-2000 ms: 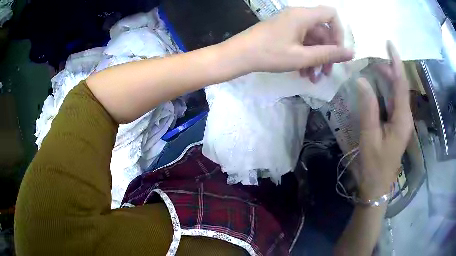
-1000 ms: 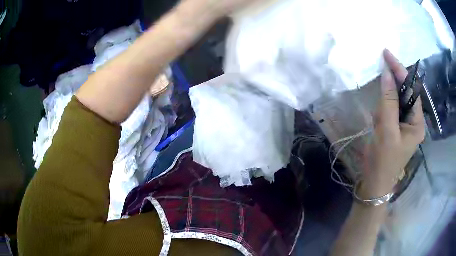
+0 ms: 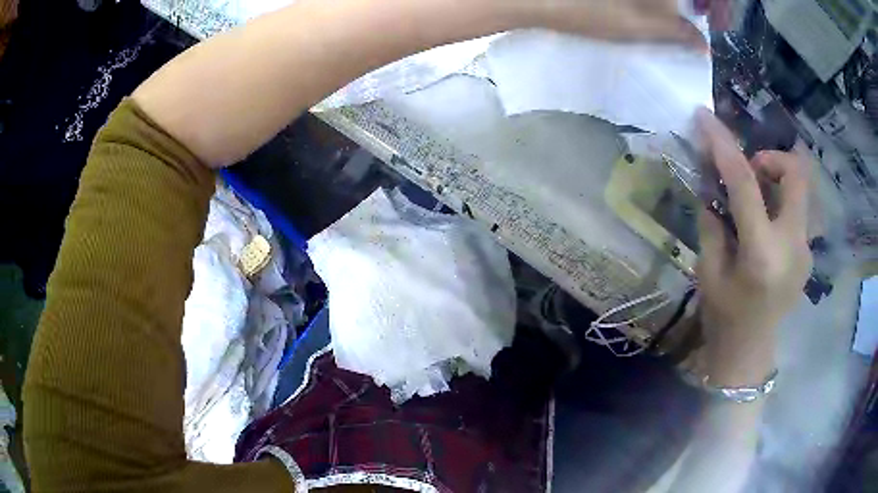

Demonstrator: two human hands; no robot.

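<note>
A white fabric panel lies over the pale machine bed, its right edge among dark metal parts. My left hand is blurred at the top edge, over the panel's far side; its fingertips are partly cut off or hidden, so its grip is unclear. My right hand is at the panel's right end, index fingertip at the fabric edge, other fingers curled. Dark parts of the thread snips show beside the palm. The needle area is not clearly visible.
The sewing machine is at upper right. A cream frame sits on the bed. A measuring strip runs along the table edge. White cut pieces hang over my lap. A white heap fills the blue-rimmed bin at left.
The view has shifted, showing more of the bed and machine. The panel, lifted and bunched a second ago, now lies flatter on the bed. My right fingertips have come to its edge.
</note>
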